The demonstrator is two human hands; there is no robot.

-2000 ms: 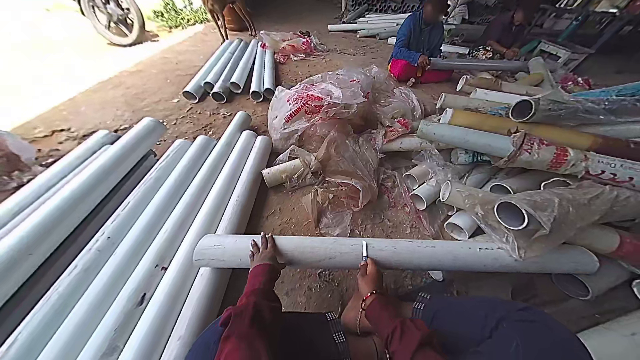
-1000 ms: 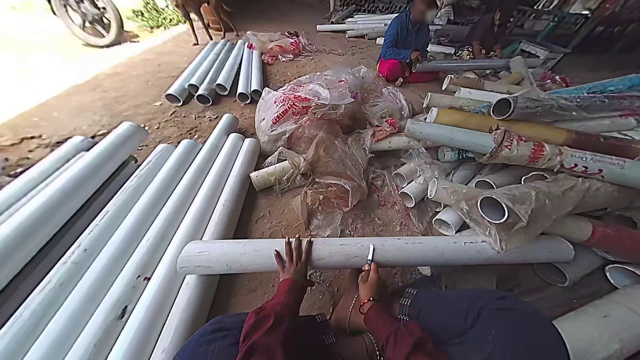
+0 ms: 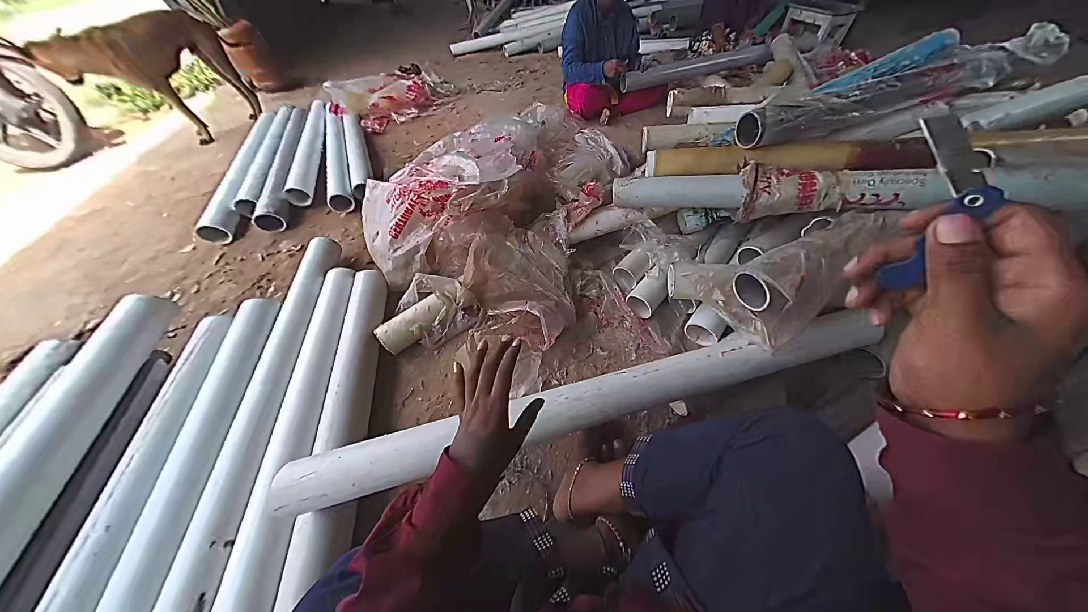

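A long white plastic pipe [image 3: 612,398] lies slanted across in front of my crossed legs, its left end over the row of white pipes. My left hand [image 3: 495,406] rests against this pipe with its fingers spread, gripping nothing. Raised at the right, near the camera, my right hand [image 3: 977,297] holds a small tool with a blue handle [image 3: 903,265] and a flat metal blade [image 3: 954,151], which looks like a folding knife. The blade points up and touches no pipe.
White pipes [image 3: 246,425] lie side by side at the left. Crumpled plastic bags [image 3: 476,212] lie ahead, with a pile of partly wrapped pipes [image 3: 790,161] at the right. Beyond sits a person in blue [image 3: 599,42] with a grey pipe. A brown animal [image 3: 136,51] stands by a wheel.
My right hand has come up off the pipe with the bladed tool, toward the right and the camera. The pipe, level before, now slants up to the right. My left hand stays at it.
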